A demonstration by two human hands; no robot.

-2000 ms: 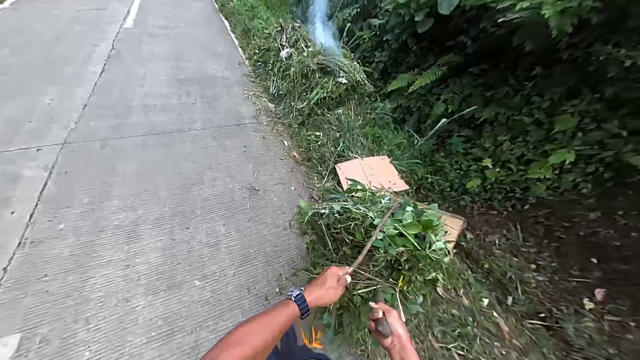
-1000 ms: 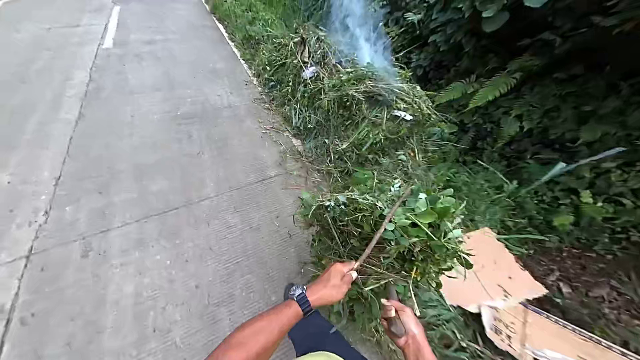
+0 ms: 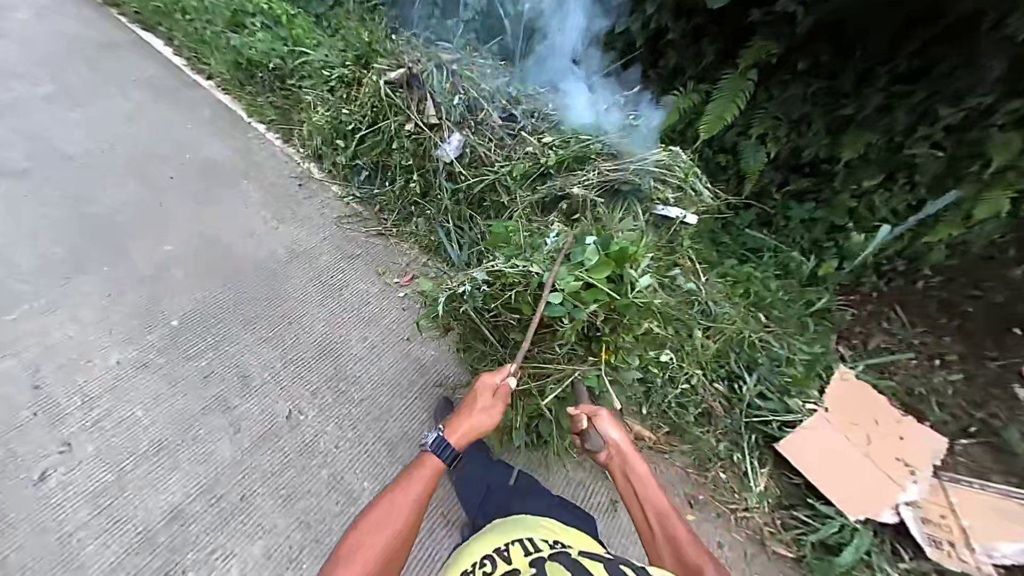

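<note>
My left hand (image 3: 485, 406), with a watch on its wrist, grips the lower end of a thin wooden stick (image 3: 544, 304). That stick slants up and away across a bundle of cut green plants (image 3: 592, 280). My right hand (image 3: 600, 432) is closed around a thicker dark handle (image 3: 590, 436), whose far end is hidden in the bundle. The leafy bundle lies in front of both hands, between or against the two tools; whether it touches the ground cannot be told.
A heap of cut grass (image 3: 512, 176) gives off smoke (image 3: 588, 88) ahead. Torn cardboard (image 3: 868, 448) lies at the lower right. Concrete road (image 3: 200, 360) runs along the left, dense bushes and a fern (image 3: 728, 104) stand on the right. White litter (image 3: 674, 214) lies by the heap.
The smoking heap is now much closer, and the cardboard, beyond the bundle in the first frame, is off to the lower right. Both hands keep their grips, with the bundle still before them.
</note>
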